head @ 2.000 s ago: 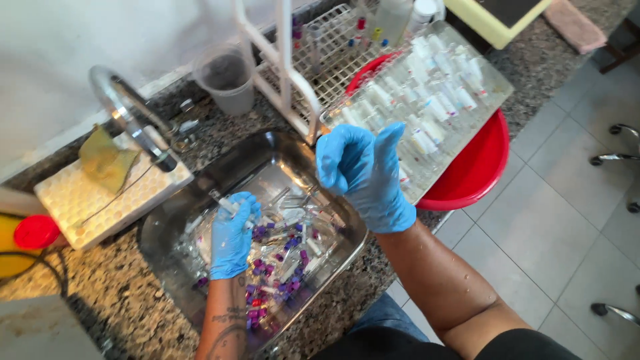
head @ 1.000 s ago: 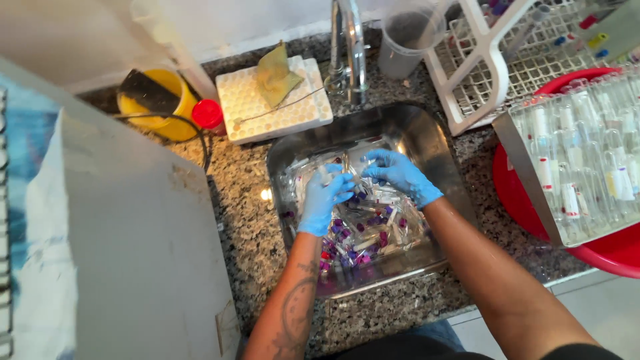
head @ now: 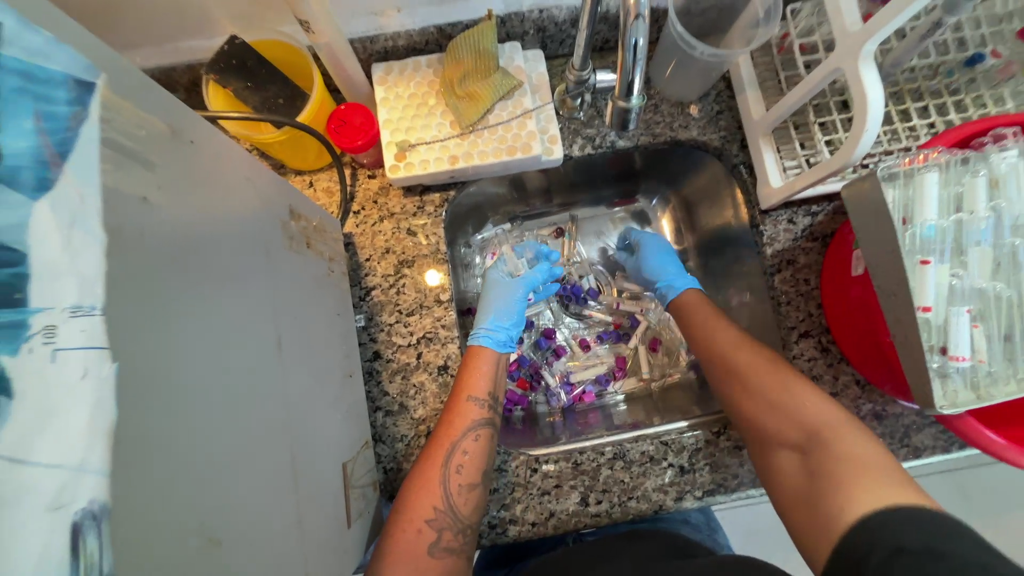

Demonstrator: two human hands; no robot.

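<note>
Both hands wear blue gloves inside a stainless steel sink (head: 720, 208). My left hand (head: 512, 296) curls around a clear tube (head: 516, 260) on the sink's left side. My right hand (head: 654, 264) is bent downward at the sink's right middle; its fingertips are blurred, so whether it holds anything is unclear. Below and between the hands lie many clear test tubes (head: 588, 372) with loose purple caps (head: 548, 334) and a few red ones. At the right, a metal tray (head: 888, 296) holds upright labelled glass tubes (head: 978, 208) over a red basin (head: 840, 304).
A chrome faucet (head: 628, 80) stands behind the sink. Beside it are a white foam rack (head: 472, 164) with a yellowish cloth (head: 472, 76), a translucent plastic container (head: 692, 64) and a white wire rack (head: 852, 104). A yellow bucket (head: 300, 136) and red-capped jar (head: 354, 132) stand back left.
Two seconds ago my right hand was raised beside the tube tray; it is now down in the sink. Since one second ago my hands have moved apart. The view has swung left.
</note>
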